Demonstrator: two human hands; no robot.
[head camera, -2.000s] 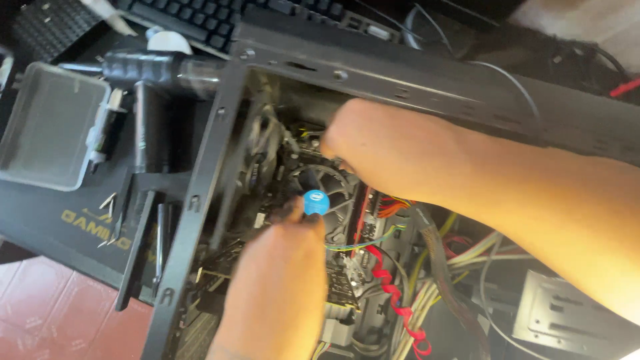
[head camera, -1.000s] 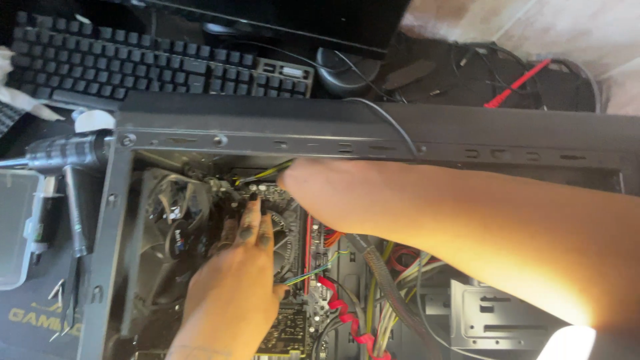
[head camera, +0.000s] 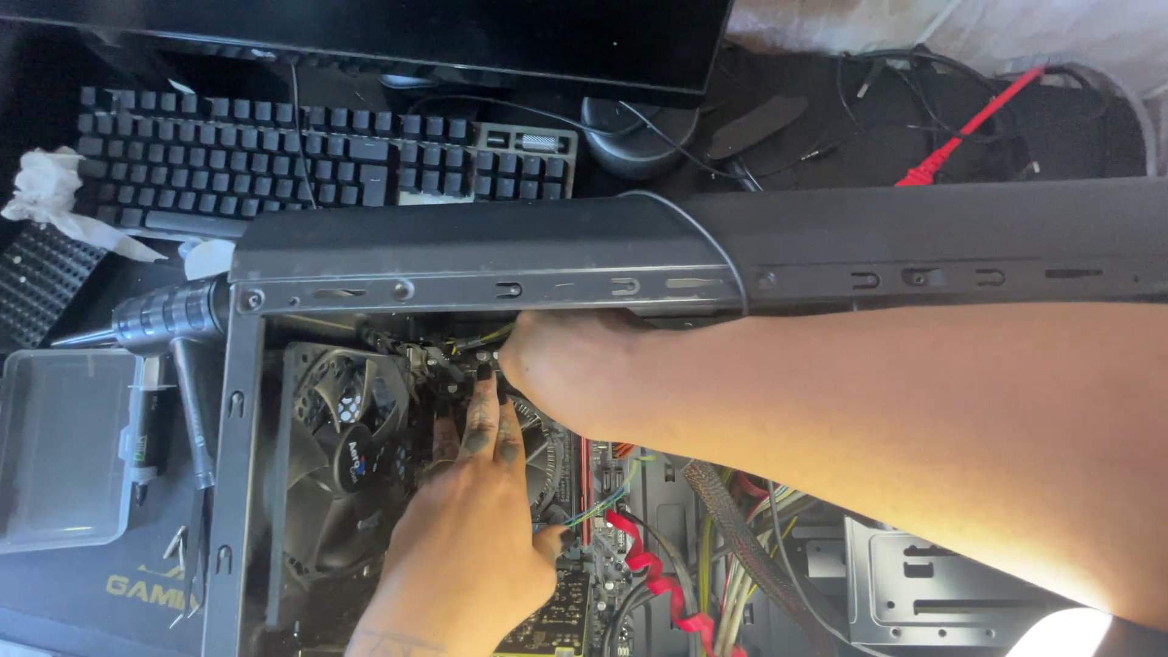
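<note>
An open black computer case lies on its side. Inside it, my left hand reaches up over the CPU cooler fan, fingers extended and spread onto the board's upper part. My right hand comes in from the right, beside the left fingertips, at the top edge of the motherboard; its fingers are hidden behind the hand and the case rim. A yellow-and-black cable runs near its knuckles. A black case fan stands left of my hands. A red coiled strip and sleeved cables lie below my right forearm.
Beyond the case are a black keyboard, a monitor and a red cable. At the left lie a clear plastic box, a syringe and a black tool with a handle. A metal drive cage sits lower right.
My left hand has moved from the blue-centred cooler up to the board's upper part, beside my right hand. The blue centre is now covered. The view has shifted.
</note>
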